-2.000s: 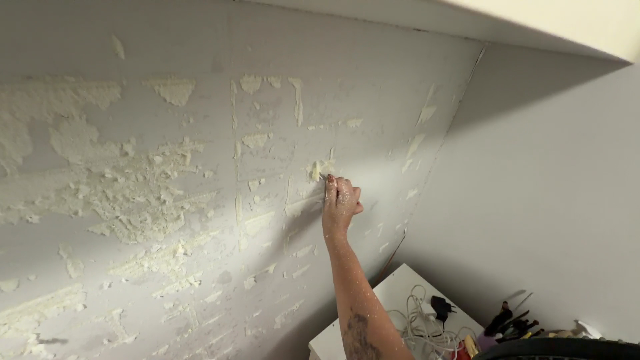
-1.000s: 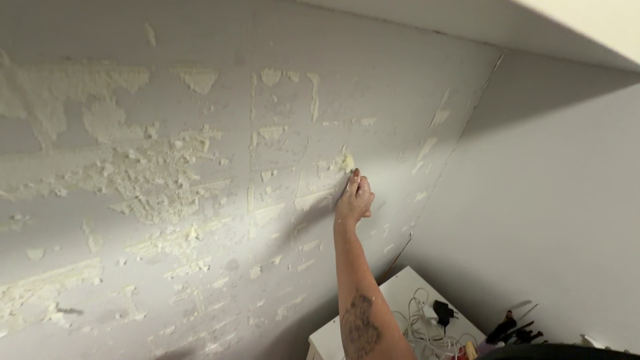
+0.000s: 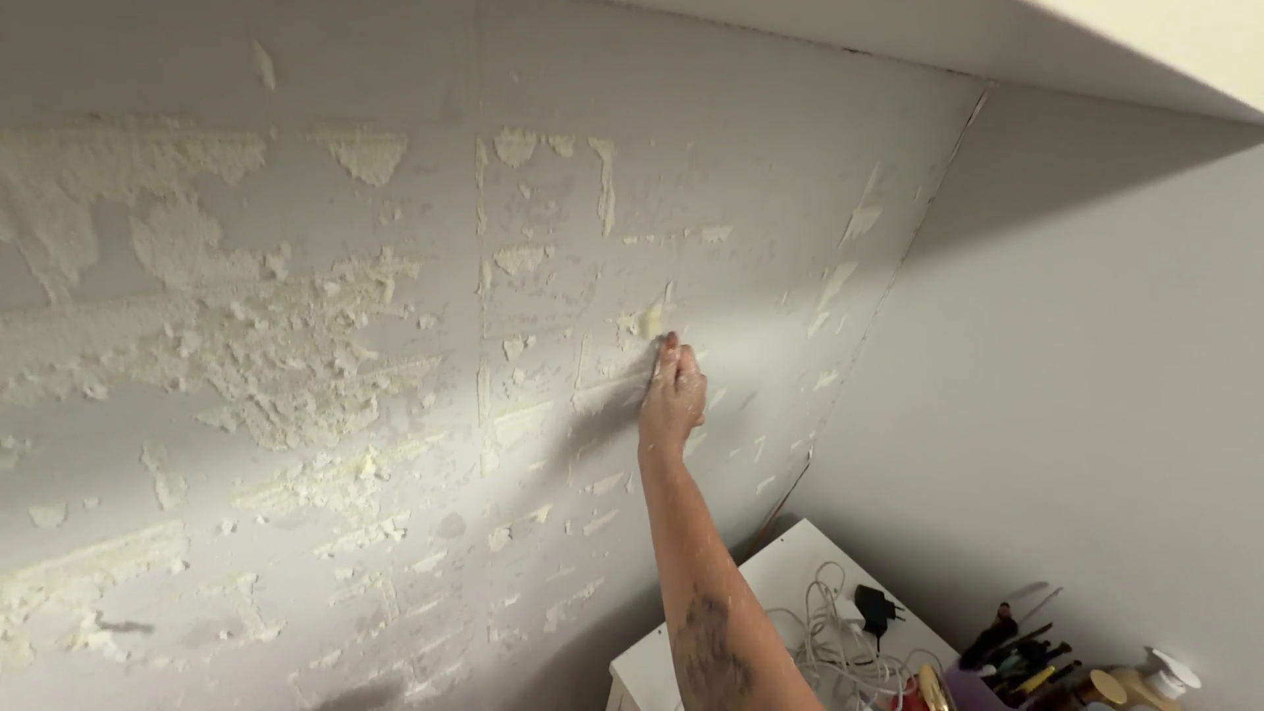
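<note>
My right hand [image 3: 673, 393] is raised against a grey wall [image 3: 750, 178], its fingers drawn together in a pinch. The fingertips are just below and right of a small yellowish patch of residue [image 3: 652, 321], touching or almost touching the wall. Whether something thin is between the fingers cannot be made out. Pale specks dot the hand and forearm. To the left, a wide rough area of cream flaking residue [image 3: 296, 365] covers the wall, with smaller strips and flakes around it. My left hand is out of view.
A white cabinet top [image 3: 805, 553] in the lower right corner bears tangled white cables [image 3: 825, 632] and a black plug adapter [image 3: 875, 610]. Beside it are brushes or pens [image 3: 1027, 657] in a purple holder and a white pump top [image 3: 1172, 673]. A pale sloping overhang [image 3: 1116, 59] juts out above.
</note>
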